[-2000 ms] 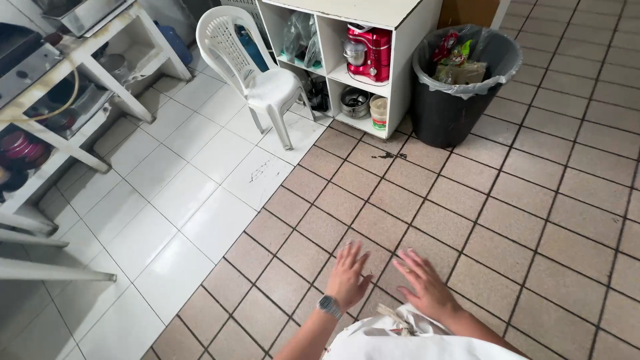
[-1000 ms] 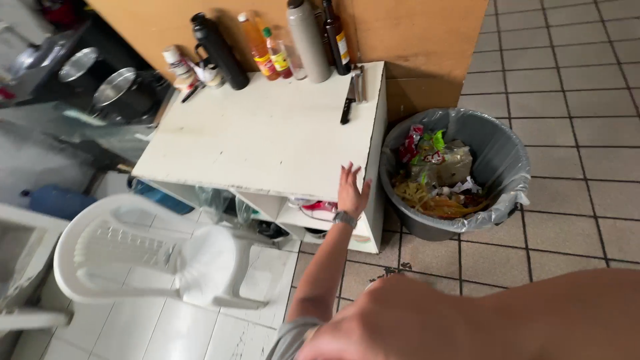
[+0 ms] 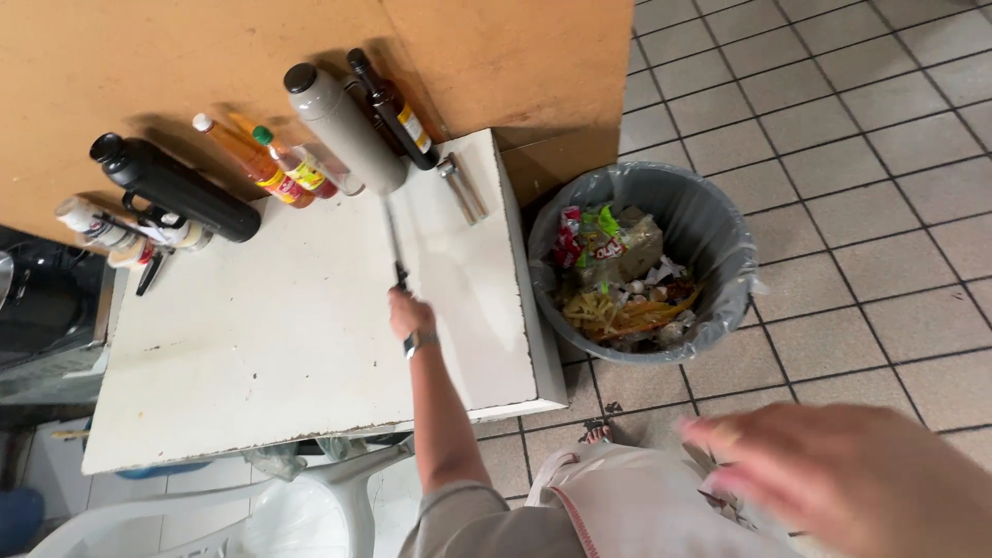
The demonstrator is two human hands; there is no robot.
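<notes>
My left hand (image 3: 411, 316) is closed on the black handle of a knife (image 3: 395, 240), over the white cabinet top (image 3: 310, 325); the blade is blurred and points toward the grey thermos (image 3: 345, 128). Right of the knife lies a metal peeler-like utensil (image 3: 463, 190) near the cabinet's right edge. A dark glass bottle (image 3: 395, 112) stands beside the thermos. My right hand (image 3: 806, 473) is blurred at the lower right, near the white apron (image 3: 643, 504), its fingers partly bent; whether it holds anything cannot be made out.
Along the orange wall stand a black thermos (image 3: 186, 190), sauce bottles (image 3: 256, 163) and small jars. A lined trash bin (image 3: 643, 263) with food waste adjoins the cabinet's right side. A white plastic chair (image 3: 310, 511) is at the lower left, and pots (image 3: 39, 298) are at the far left.
The view has moved closer over the cabinet. My left hand, empty above the cabinet's front edge one second ago, has reached farther over the top and taken hold of the knife that lay there.
</notes>
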